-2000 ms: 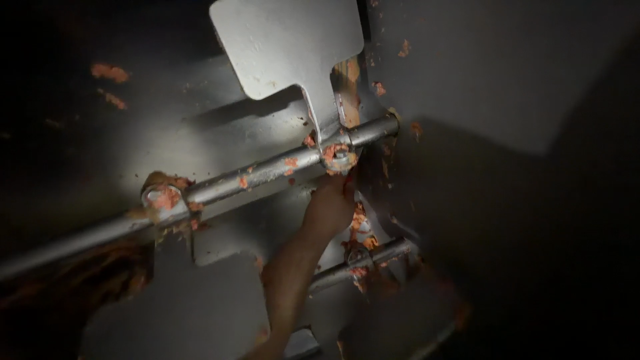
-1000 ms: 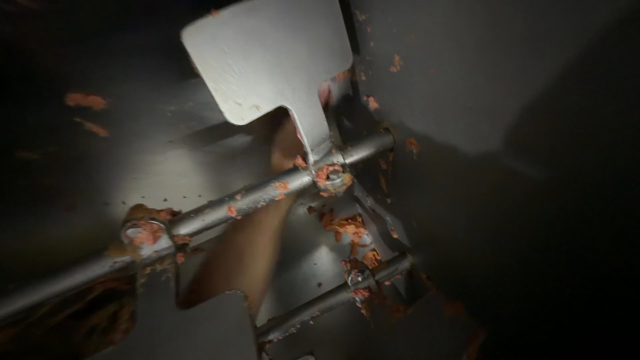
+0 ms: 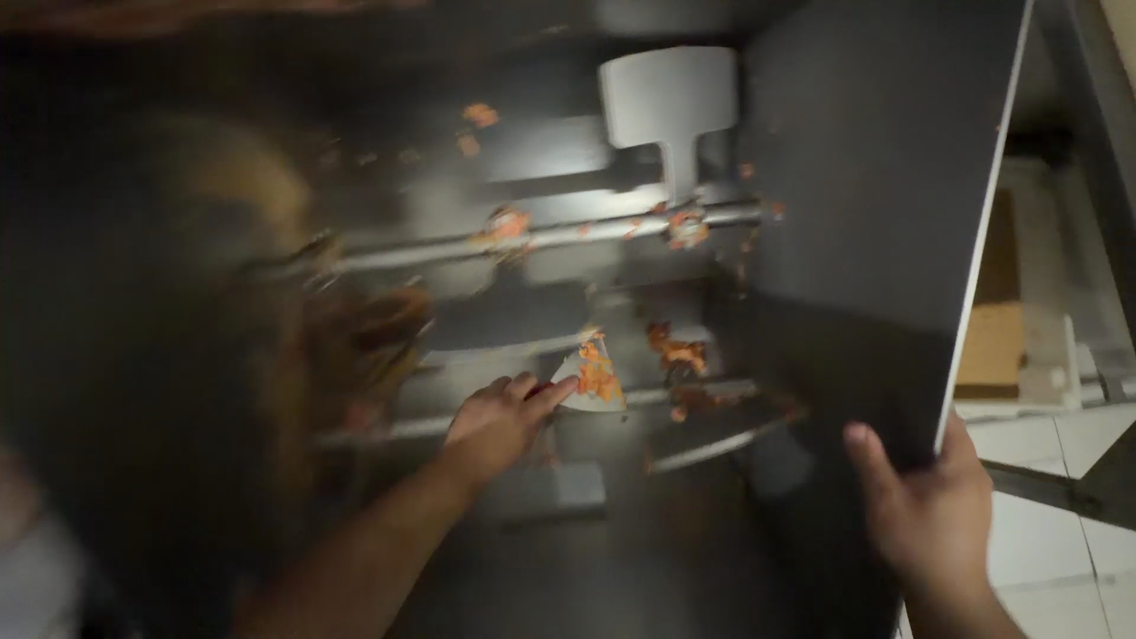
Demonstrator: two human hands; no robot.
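My left hand reaches into a metal mixing tub and holds a flat, pale scraper; a bit of red shows at the fingers. Orange, shredded-looking residue covers part of its blade. Above the hand runs a metal shaft with residue around its clamps and an upright paddle. A second shaft passes behind the hand and scraper. Right of the blade lies a clump of orange residue. My right hand grips the rim of the tub's side wall, thumb on the inner side.
Another paddle hangs below the upper shaft. Small orange bits stick to the far wall. Outside the tub on the right are white floor tiles and a brown, box-like object. The left side is dark and blurred.
The view has shifted a lot and now takes in the tub's right rim and my right hand. My left hand, earlier behind the upper shaft, is now below it, with the scraper visible.
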